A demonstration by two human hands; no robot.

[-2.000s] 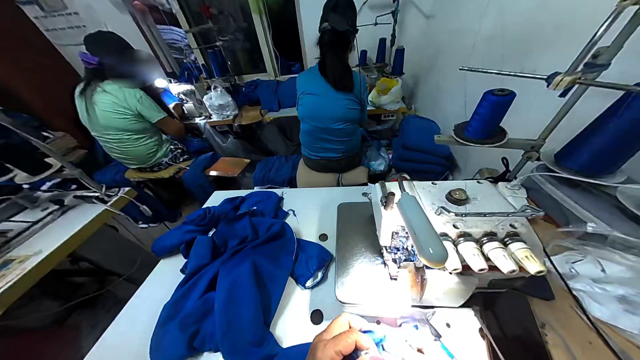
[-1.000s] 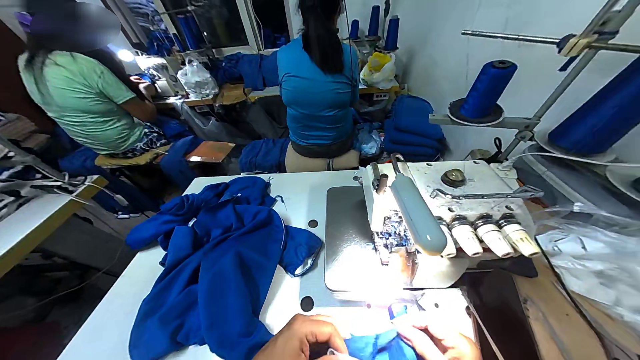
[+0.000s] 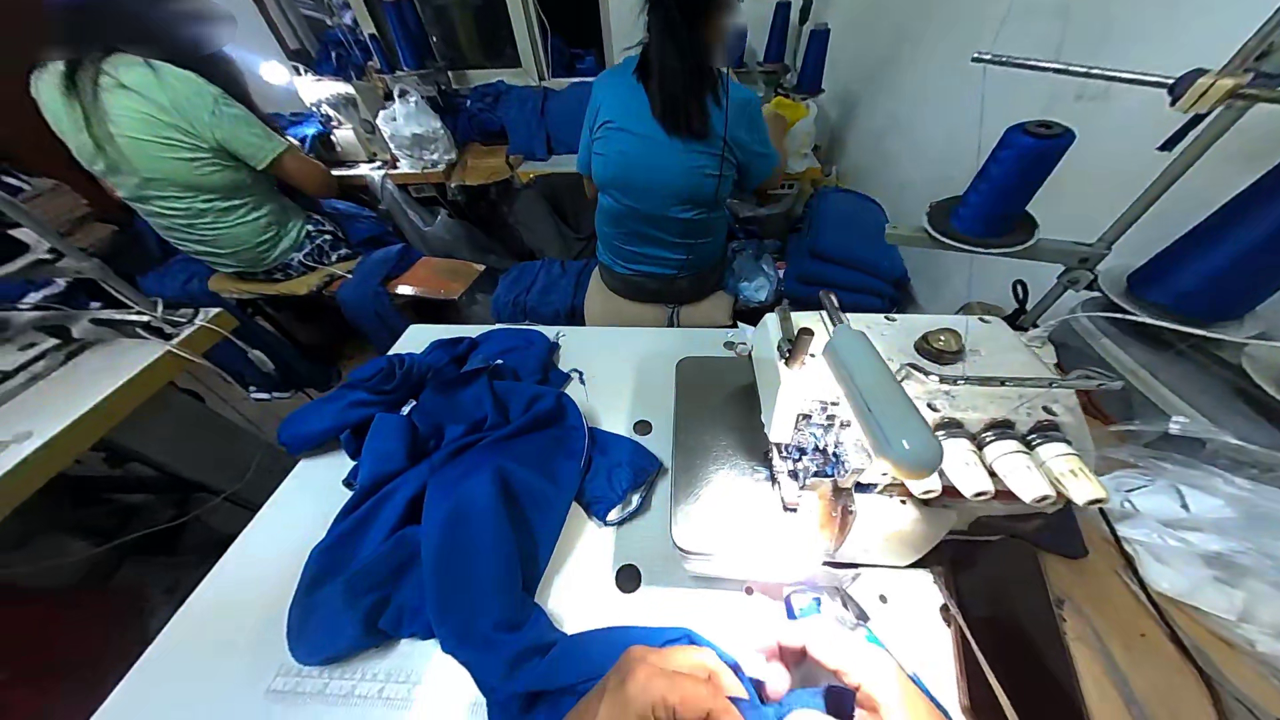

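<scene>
A blue fabric garment point(image 3: 480, 470) lies bunched over the left part of the white sewing table, one stretch of it running to the lower edge. There my left hand point(image 3: 665, 685) grips its edge. My right hand point(image 3: 850, 665), washed out by the lamp's glare, pinches the same cloth close beside the left. Both are in front of an overlock sewing machine point(image 3: 850, 400) with a steel plate point(image 3: 715, 450). Small tweezers or snips point(image 3: 845, 605) lie by my right hand; the glare hides their shape.
Blue thread cones point(image 3: 1015, 180) stand on a metal stand at the right, above clear plastic bags point(image 3: 1190, 540). A ruler point(image 3: 345, 687) lies at the lower left. Two people sit beyond the table, one in a green shirt point(image 3: 190, 160), one in a blue shirt point(image 3: 665, 180). Folded blue cloth point(image 3: 845, 250) is stacked behind.
My right hand, hard to make out two seconds ago, now shows beside the left at the cloth's edge. The garment still lies on the left of the table.
</scene>
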